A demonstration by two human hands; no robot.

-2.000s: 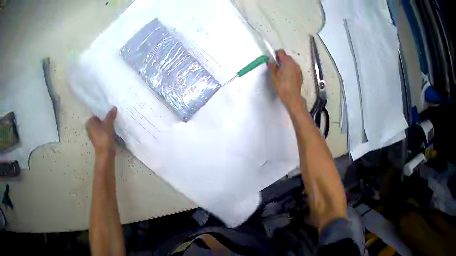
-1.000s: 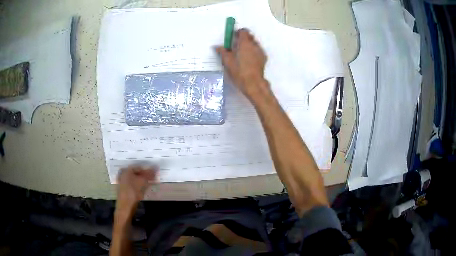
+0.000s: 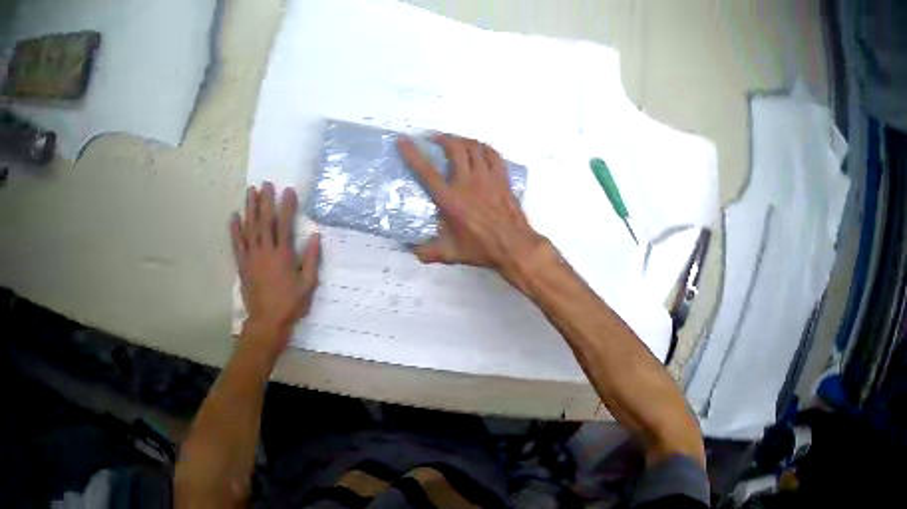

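Observation:
A white paper marker [image 3: 477,328] with thin printed lines lies on the table in front of me. The silver-blue weight [image 3: 368,179] lies flat on it. My right hand [image 3: 472,204] is spread over the weight's right part, thumb at the near edge and fingers across the top, gripping it. My left hand [image 3: 271,258] lies flat on the paper's left edge, fingers apart, holding nothing. The green-handled awl [image 3: 607,187] lies on the paper to the right, its metal point towards me. The shears [image 3: 688,283] lie at the paper's right edge, partly covered by it.
Cut white pieces with grey edges [image 3: 796,179] lie at the right end of the table. At the upper left, another cut piece [image 3: 159,70] bears a gold weight [image 3: 55,66], with a dark weight [image 3: 25,139] nearby. Dark fabric heaps lie below the table's near edge.
The paper has turned from slanted to nearly square with the table. My right hand has let go of the awl and moved onto the weight. My left hand has flattened on the paper.

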